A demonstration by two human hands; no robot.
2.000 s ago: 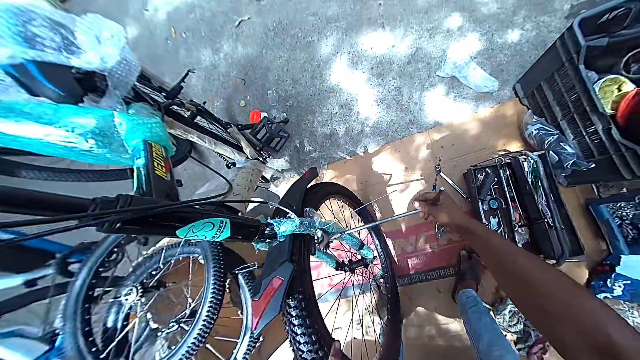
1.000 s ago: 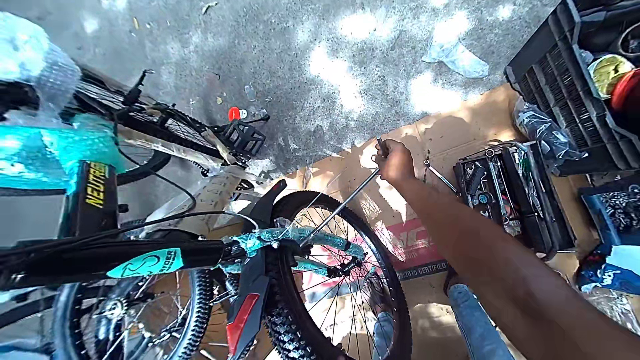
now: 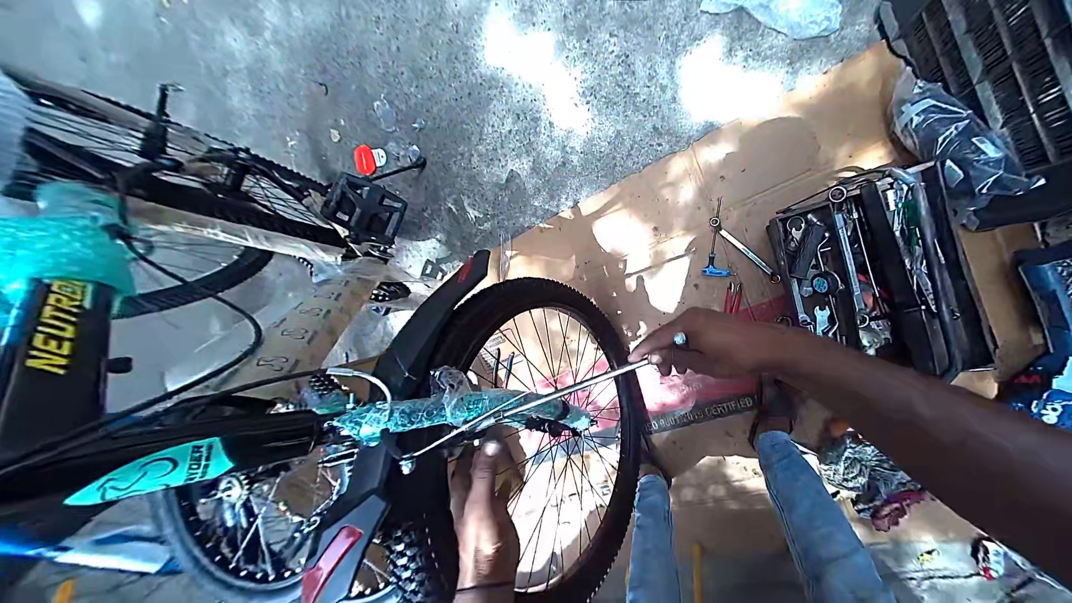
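Note:
My right hand (image 3: 708,342) is closed around one end of a long thin metal wrench (image 3: 548,395). The wrench's far end meets a bolt at the mudguard bracket (image 3: 408,463) by the front fork. My left hand (image 3: 487,494) is at the tire's near side, below the fork leg (image 3: 502,410) wrapped in green bubble wrap; its fingertips are partly hidden behind the fork. The front wheel (image 3: 624,469) of the bicycle has a knobby black tire. A black mudguard (image 3: 352,511) with a red panel runs across the wheel.
An open toolbox (image 3: 888,268) of wrenches lies on the cardboard (image 3: 745,167), with a combination wrench (image 3: 745,249), a blue-handled tool (image 3: 716,270) and red-handled pliers (image 3: 732,298) beside it. A black crate (image 3: 997,75) stands at upper right. Another bicycle's pedal (image 3: 365,208) juts out at left.
My right hand has swung down toward the wheel with the wrench. My left hand has come up to the fork, where it was not seen one second ago. The view has moved closer.

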